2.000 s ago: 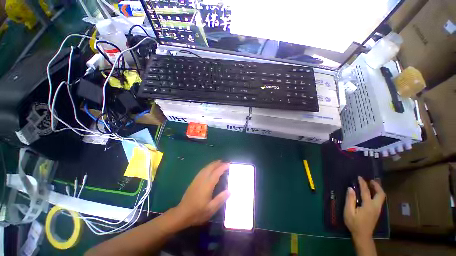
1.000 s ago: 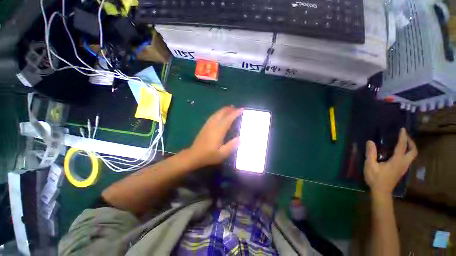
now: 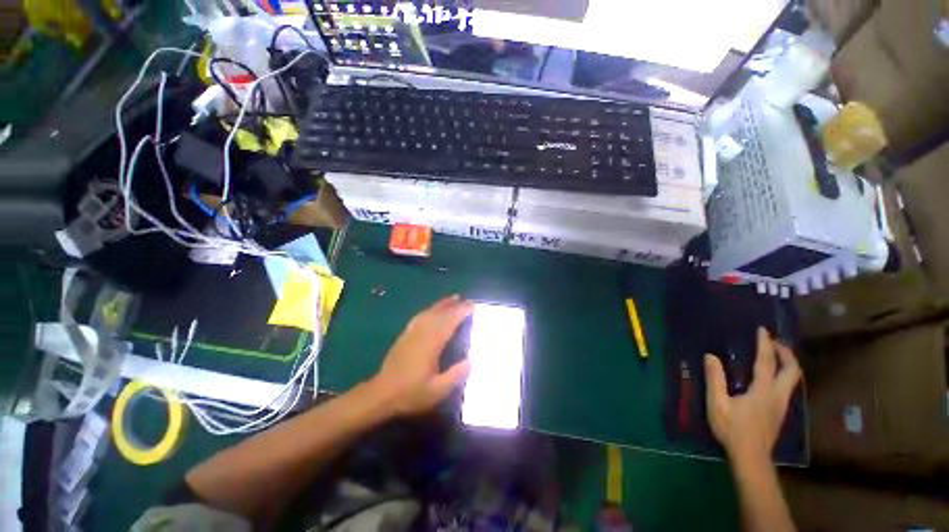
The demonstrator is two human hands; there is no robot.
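A smartphone (image 3: 493,366) with a glowing white screen lies flat on the green mat. My left hand (image 3: 425,355) rests at its left side, fingers apart, with fingertips at the upper left corner and the thumb at the left edge; it does not close around the phone. My right hand (image 3: 751,400) is around a small dark computer mouse (image 3: 738,372) on the black mouse pad (image 3: 686,410) at the right. The palm side is hidden. The monitor (image 3: 541,54) is at the top, its screen largely washed out white.
A black keyboard (image 3: 479,139) lies on white boxes (image 3: 604,231). A pale vented metal box (image 3: 775,197) stands at the right. A yellow stick (image 3: 636,327), an orange-red block (image 3: 410,240), sticky notes (image 3: 305,296), white cables (image 3: 315,366) and yellow tape (image 3: 149,421) surround the phone.
The view dipped, hiding the monitor, and has come back up. The right hand's fingers have shifted slightly around the mouse. The left hand and phone keep their places together.
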